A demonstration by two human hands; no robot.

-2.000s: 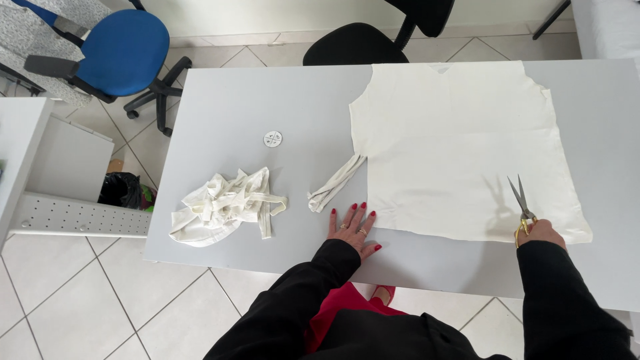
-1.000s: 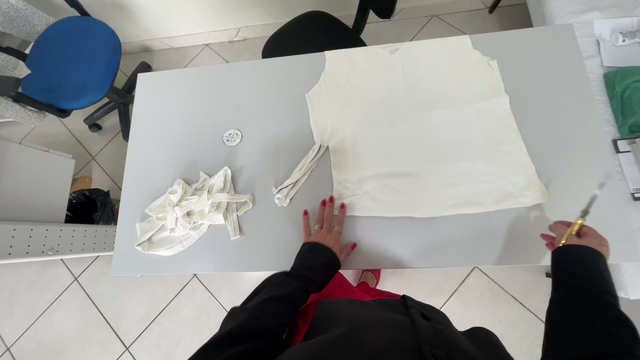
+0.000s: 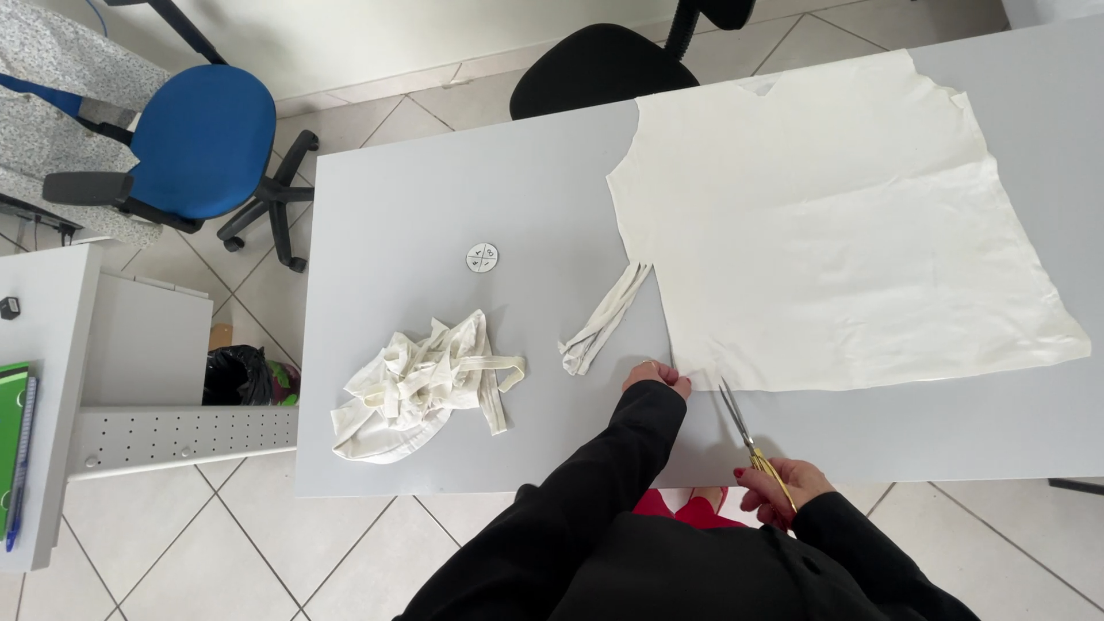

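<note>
A cream fabric garment piece (image 3: pixel 828 233) lies spread flat on the grey table. My left hand (image 3: pixel 659 376) is at its lower left corner, fingertips closed on the fabric edge as far as I can see. Gold-handled scissors (image 3: pixel 752 448) are held in my right hand (image 3: pixel 780 493) over the table's front edge, with the blades pointing up toward the fabric's lower edge. Thin folded fabric strips (image 3: pixel 604 321) lie beside the garment piece at its left. A crumpled heap of cream fabric and straps (image 3: pixel 431 379) rests farther left, below a round white marked disc (image 3: pixel 482 257).
A blue office chair (image 3: pixel 205 142) stands beyond the table's left end, and a black chair (image 3: pixel 599 73) stands behind its far edge. At far left are a white desk (image 3: pixel 52 336) with a green notebook (image 3: pixel 10 431) and a black-lined bin (image 3: pixel 235 375).
My right hand has brought the scissors leftward from the garment piece's right end toward its lower left corner. The left hand was spread flat; its fingers are now drawn together at that corner.
</note>
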